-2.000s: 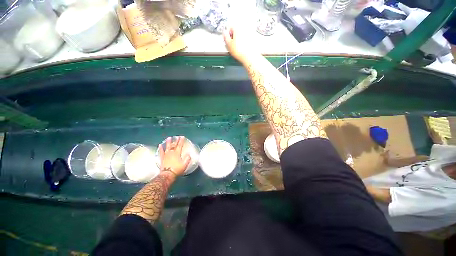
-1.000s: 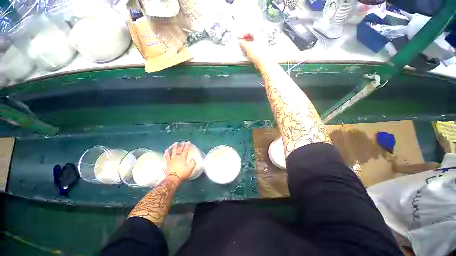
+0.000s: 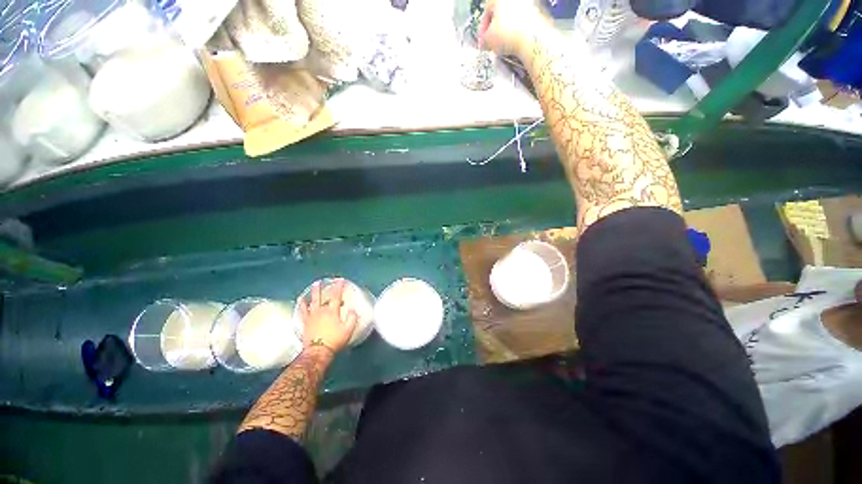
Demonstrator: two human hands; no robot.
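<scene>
My left hand (image 3: pixel 328 321) rests with fingers spread on a clear container with white fill (image 3: pixel 357 307), touching it. More clear containers with white fill stand in the same row: two on the left (image 3: pixel 194 336) and one on the right (image 3: pixel 409 313). Another clear container with white fill (image 3: pixel 523 277) is on the cardboard sheet (image 3: pixel 491 331). My right hand (image 3: pixel 506 26) reaches up over the shelf at the top edge, near a clear glass-like item (image 3: pixel 477 71). Something small and red shows at its fingertips; its grip is unclear.
A blue-and-black bundle (image 3: pixel 106 364) lies left of the row. The white shelf (image 3: pixel 406 109) holds large white-filled containers (image 3: pixel 151 90), brown paper (image 3: pixel 274 109) and dark boxes. White cord (image 3: pixel 520 146) hangs from its edge. A green post (image 3: pixel 756 76) and a person's white shirt (image 3: pixel 803 350) are at right.
My right hand has moved up and to the right over the shelf. Its arm now uncovers the container on the cardboard. My left hand has stayed on the same container. The view has shifted slightly.
</scene>
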